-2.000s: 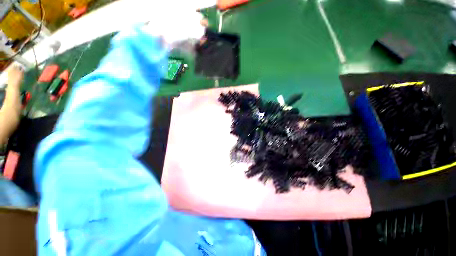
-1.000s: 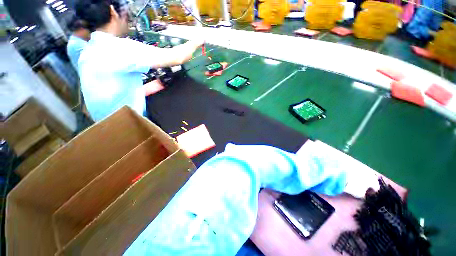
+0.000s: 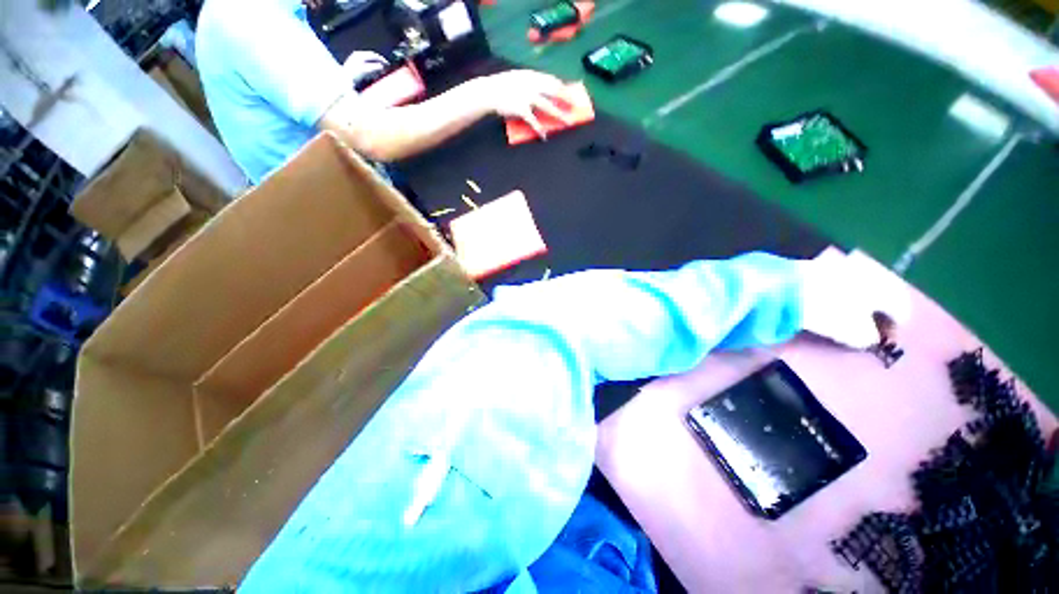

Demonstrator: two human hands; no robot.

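Note:
My left hand [image 3: 857,304], in a white glove with fingertips showing, is over the far part of the pink sheet [image 3: 650,435]. Its fingers are closed on a small black toothed strip [image 3: 888,350]. A shiny black plastic housing [image 3: 777,437] lies flat on the sheet, nearer to me than the hand and apart from it. A tangled heap of black toothed strips [image 3: 970,493] lies on the right part of the sheet and is cut off by the frame edge. My right hand is out of the picture.
An open cardboard carton [image 3: 279,360] stands at left. Boarded housings [image 3: 811,144] lie on the green belt [image 3: 720,110]. Another worker's hand [image 3: 537,102] is on an orange foam pad [image 3: 569,113]. A second foam pad [image 3: 499,234] and small yellow sticks lie on the black mat.
The view has swung left since the first frame. My left hand has come from the belt to the sheet, then drawn back from the heap with a strip. The neighbour's arm has lowered to a foam pad.

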